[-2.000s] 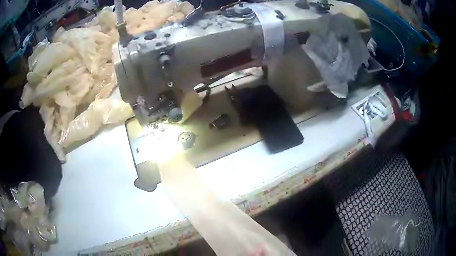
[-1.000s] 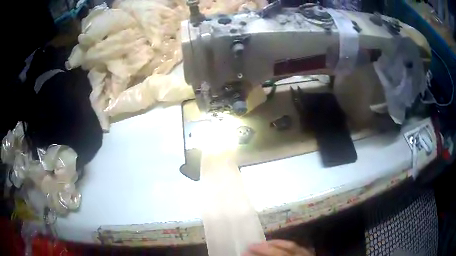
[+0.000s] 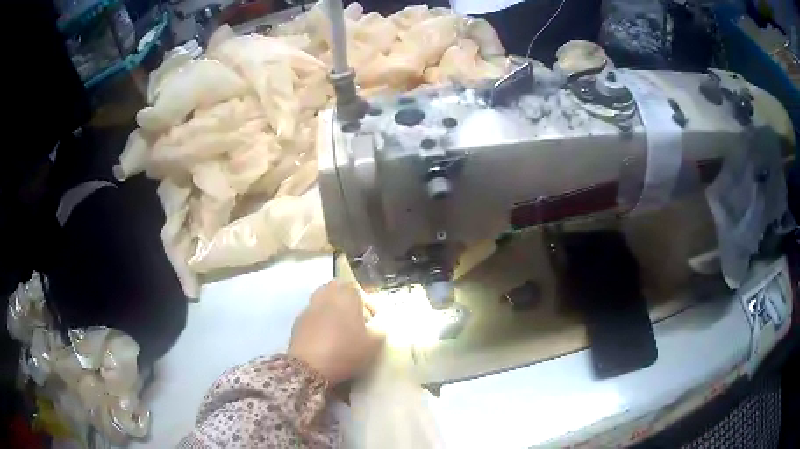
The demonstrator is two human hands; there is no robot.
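Observation:
A pale cream fabric strip (image 3: 395, 412) runs from the bright glare at the needle down to the bottom of the picture. My left hand (image 3: 333, 329) is beside the needle at the strip's upper left edge, its fingers bent. Its fingertips are lost in the glare and behind the hand, so any grip is unclear. A patterned sleeve covers my left wrist. The off-white sewing machine head (image 3: 526, 167) stands over the strip. The presser foot and needle are washed out by the light. My right hand is not in view.
A large heap of cream pieces (image 3: 237, 131) lies behind and left of the machine. A smaller shiny cream bunch (image 3: 105, 373) is at the left edge. A flat black rectangle (image 3: 610, 302) and a small dark piece (image 3: 524, 296) lie right of the needle.
My left hand has come in beside the needle. The hand at the bottom edge has left the picture. The view has moved, so the machine looks closer and lower.

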